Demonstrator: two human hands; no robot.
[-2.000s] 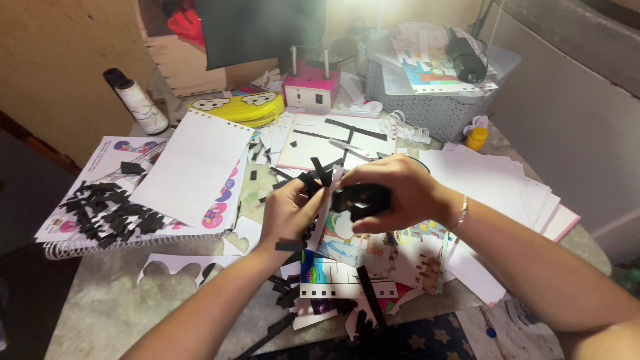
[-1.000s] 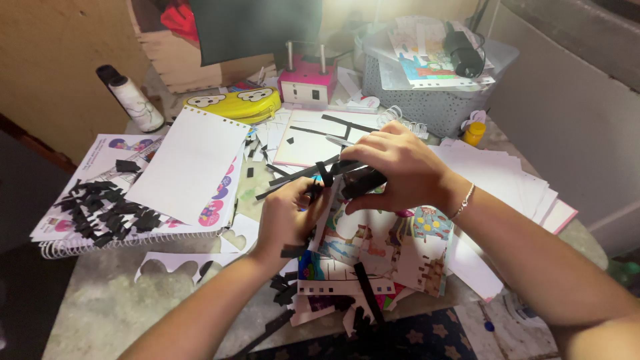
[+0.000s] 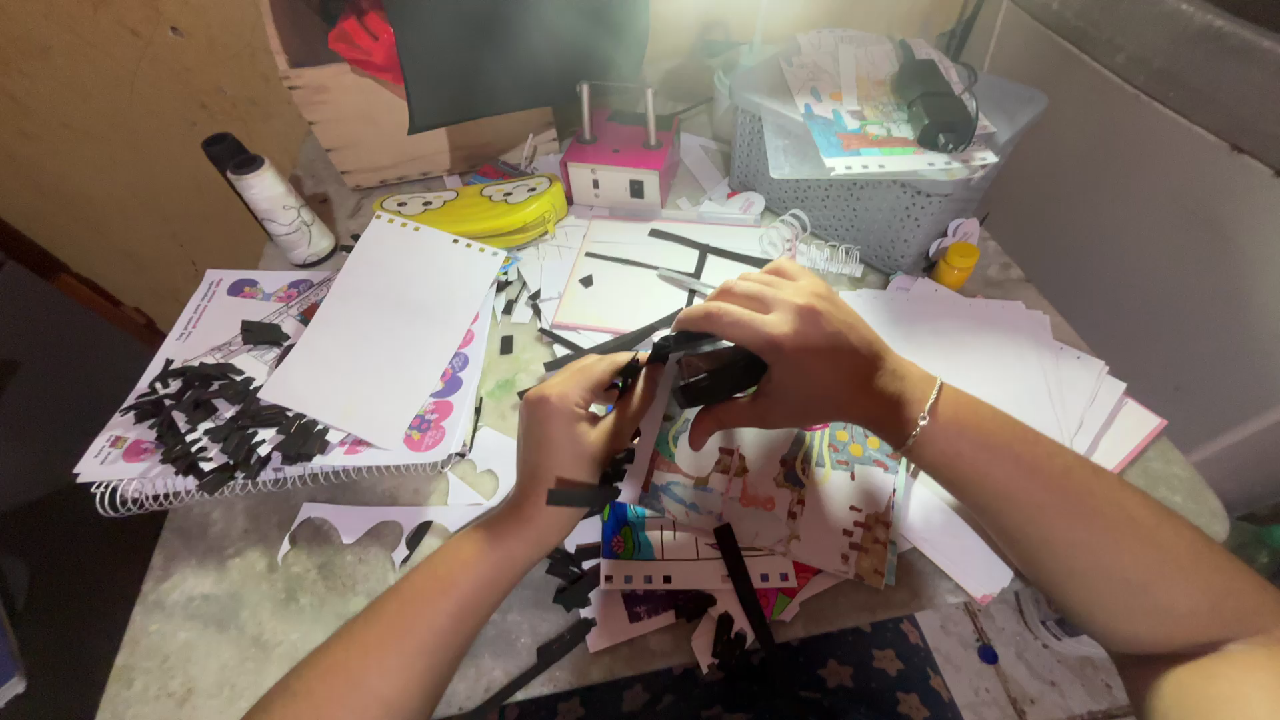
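Note:
My left hand (image 3: 575, 425) pinches narrow black strips (image 3: 628, 372) between thumb and fingers. My right hand (image 3: 800, 345) curls around a black handheld tool (image 3: 720, 372), its front end close to the left fingertips; the fingers partly hide it, and its exact kind is unclear. Coloured drawings on punched paper (image 3: 740, 490) lie under the hands. Beyond the right hand, black strips (image 3: 705, 255) rest on a pink-edged white sheet (image 3: 620, 295), near a pointed metal blade (image 3: 685, 281). Another short black strip (image 3: 582, 495) is beside my left wrist.
A spiral notebook (image 3: 270, 480) at left bears cut black pieces (image 3: 225, 420) and a white punched sheet (image 3: 390, 330). Behind are a yellow pencil case (image 3: 500, 215), a pink-and-white box (image 3: 618, 170) and a grey basket (image 3: 830, 200). White sheets (image 3: 980, 350) lie at right.
Since the earliest frame, my right hand has shifted up and turned around the black tool. My left hand has moved slightly and still holds black strips.

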